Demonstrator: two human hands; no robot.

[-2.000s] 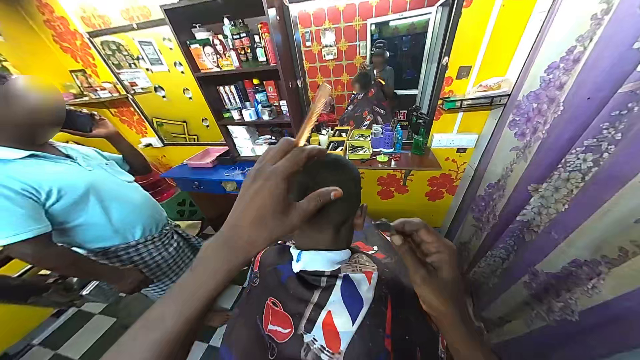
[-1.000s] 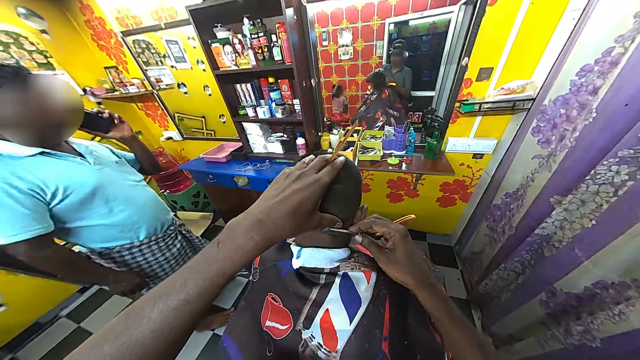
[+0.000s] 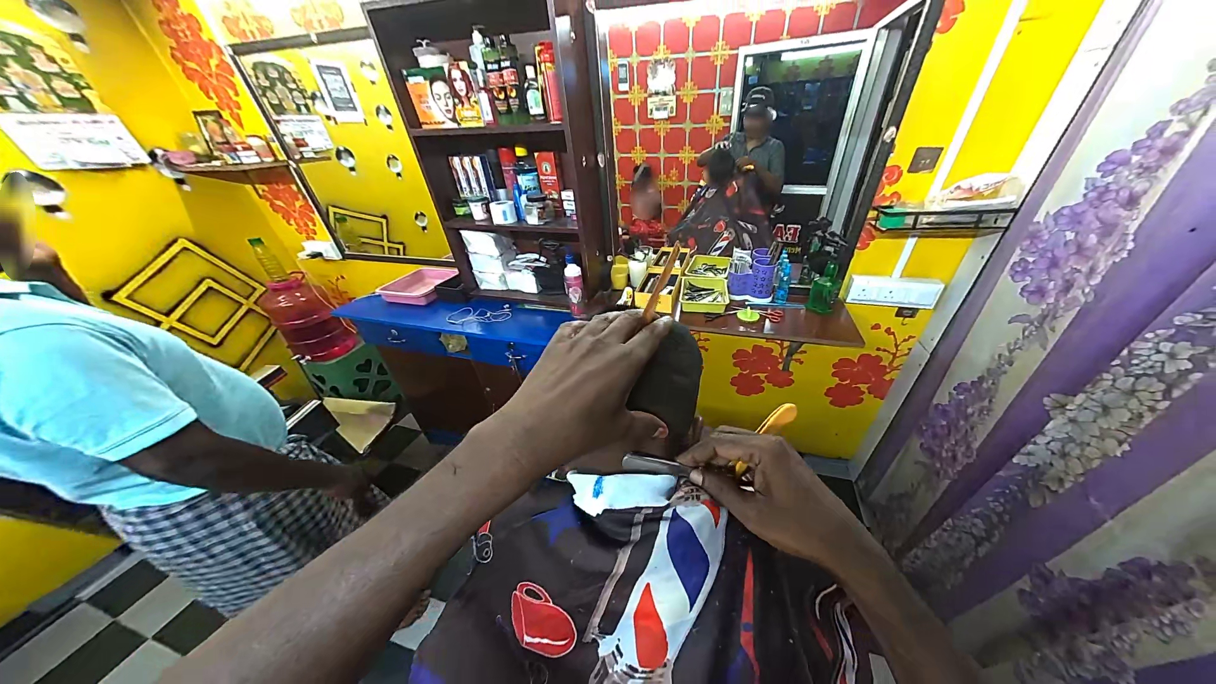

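A seated person's head (image 3: 676, 380), seen from behind, is tilted to the left above a dark patterned barber's cape (image 3: 589, 570). My left hand (image 3: 594, 380) rests on top of that head, with an orange-brown comb (image 3: 662, 285) sticking up from its fingers. My right hand (image 3: 760, 480) grips a straight razor; its metal blade part (image 3: 655, 465) lies at the nape and its yellow handle (image 3: 779, 418) points up and away. White neck paper (image 3: 622, 491) is tucked at the cape's collar, just under the blade.
A person in a light blue shirt (image 3: 114, 408) stands close on the left. Ahead are a blue counter (image 3: 427, 323), a shelf of bottles (image 3: 494, 133) and a brown ledge (image 3: 807, 325) with trays of tools under a mirror. A purple floral curtain (image 3: 1064, 380) hangs on the right.
My right hand has come in to the nape from the right, where it was apart from the neck two seconds ago. The seated head is now tilted. The standing person's raised hand has left clear view.
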